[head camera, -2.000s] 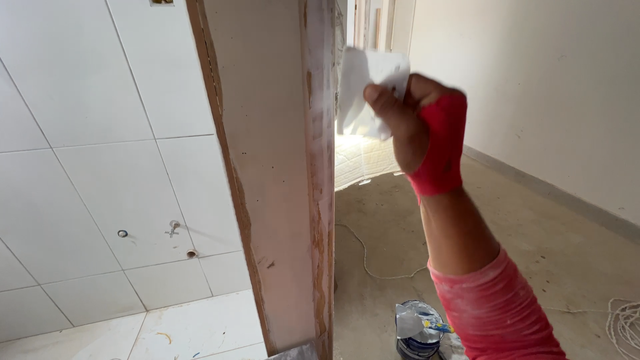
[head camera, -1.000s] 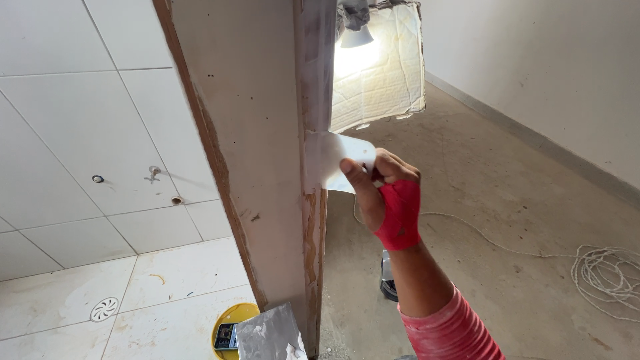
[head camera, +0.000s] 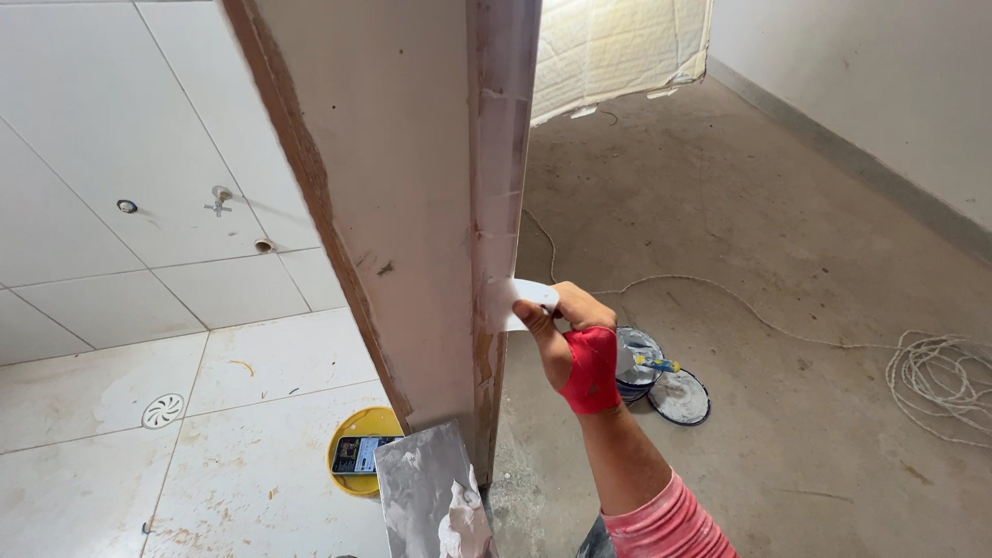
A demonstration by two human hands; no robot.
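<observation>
My right hand (head camera: 577,333), its palm wrapped in red cloth, grips a thin white putty spreader (head camera: 515,304). The spreader's blade lies against the edge strip of a door frame (head camera: 418,194), where pale filler coats the strip above it. Bare brown patches show lower down on that edge. Near the frame's foot a flat metal plate (head camera: 422,480) bears a lump of pale putty (head camera: 465,511). My left hand is out of view, and whatever supports the plate is hidden.
An open tub of putty (head camera: 637,356) with a yellow-blue handled tool and its lid (head camera: 680,397) stand on the concrete floor. A coiled rope (head camera: 942,380) lies at right. On the white tiles are a yellow lid (head camera: 356,426) with a phone (head camera: 360,455) and a floor drain (head camera: 163,411).
My right hand has brought the white spreader from the air onto the frame's edge and moved it down along it. The view has tilted down, and more of the metal plate shows.
</observation>
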